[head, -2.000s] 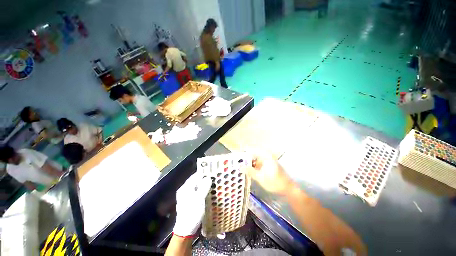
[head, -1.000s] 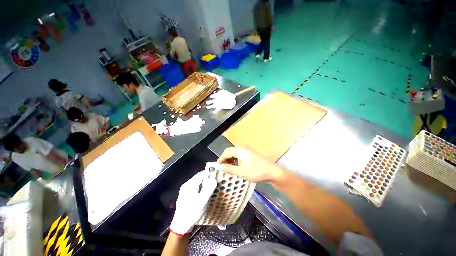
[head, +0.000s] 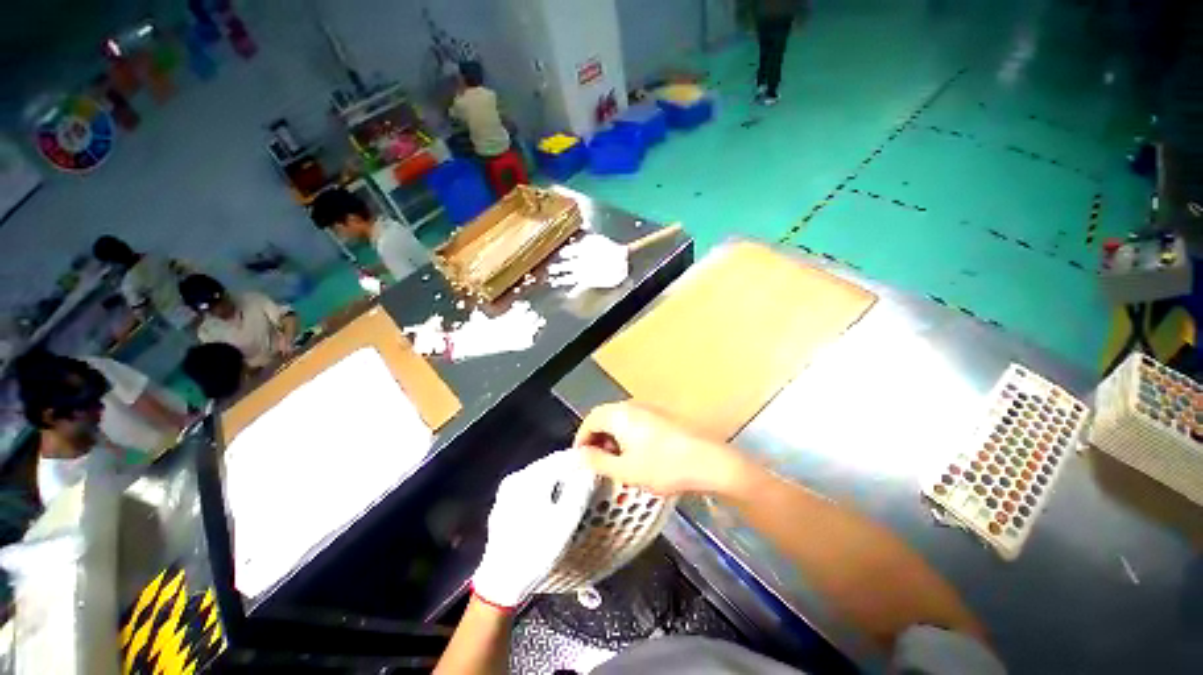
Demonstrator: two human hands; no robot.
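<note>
My left hand [head: 534,528], in a white knit glove with a red cuff edge, grips a pale dotted silicone sheet [head: 620,530] by its left side, above the gap beside the bench. My bare right hand [head: 643,448] pinches the sheet's top edge, its fingertips close to the left thumb. The sheet is bent and both hands cover its upper part. A second dotted sheet [head: 1009,462] lies on the grey bench at the right. A thick stack of dotted sheets [head: 1154,429] stands beside it at the right edge.
Brown cardboard [head: 739,336] lies on the bench [head: 844,528] ahead. The left bench holds a white sheet [head: 330,462] on cardboard, white gloves [head: 495,330], an open carton [head: 508,244] and scraps. Several people sit or stand at the left; another person stands on the green floor.
The sheet was held flat and facing me; now it is bent and lower. My right hand has moved left along its top edge to my left hand. The standing person has moved right.
</note>
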